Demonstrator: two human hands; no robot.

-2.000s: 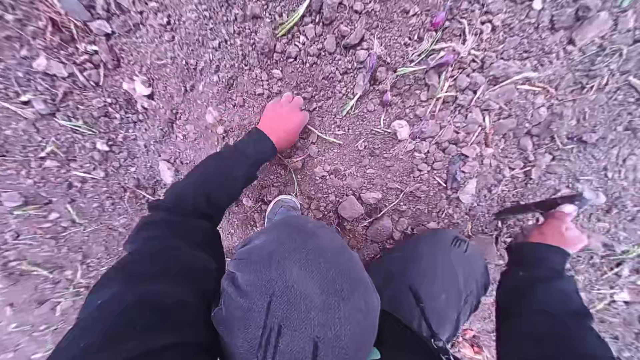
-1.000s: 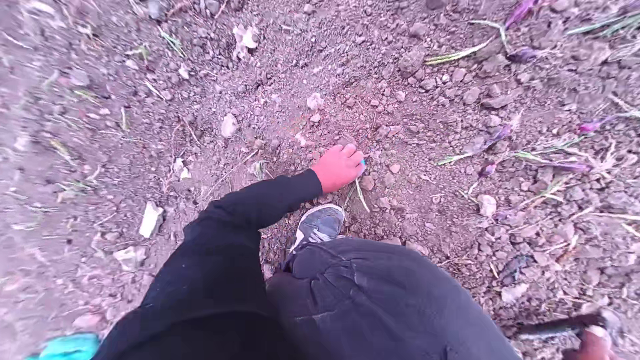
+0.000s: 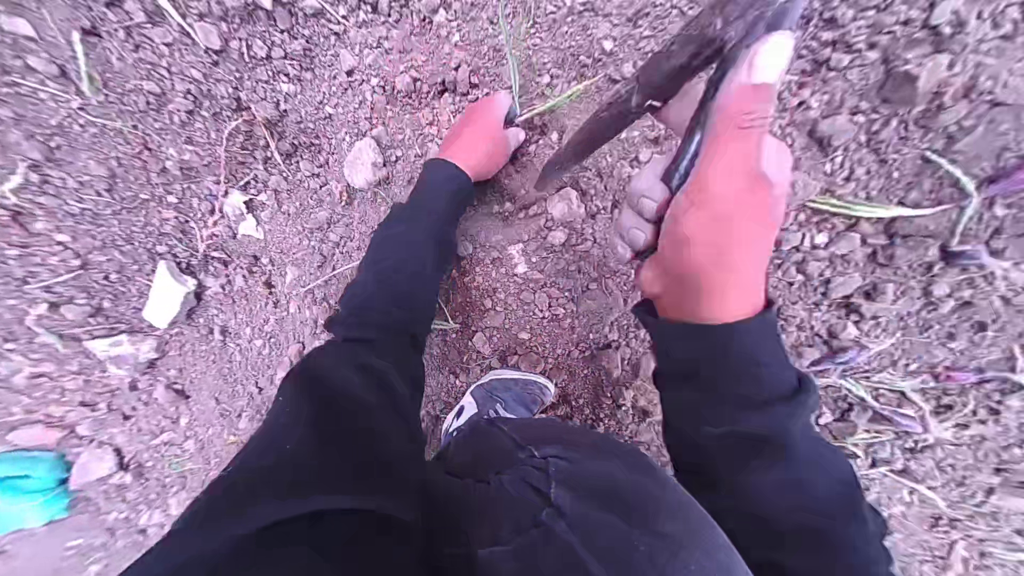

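Observation:
My left hand (image 3: 482,138) is at the soil in the upper middle, its fingers closed around the base of a green-leaved plant (image 3: 552,104). Thin leaves stick out above and to the right of the fingers. On the right, my right hand (image 3: 720,184) grips the dark handle of a metal digging tool (image 3: 624,112). Its long, soil-stained blade slants down to the left, and the tip is at the loose soil just right of my left hand. The tool's upper end is cut off by the frame, so its exact kind cannot be told.
Pulled plants with purple parts (image 3: 872,392) lie on the stony soil at the right, and a green leaf (image 3: 876,209) lies above them. Pale stones (image 3: 170,294) are at the left, with a teal cloth-like thing (image 3: 32,488) at the edge. My shoe (image 3: 500,396) rests below the dug patch.
My right hand has come in from the lower right with the tool, whose blade is now beside my left hand. My left hand now holds a plant's base. The view has shifted.

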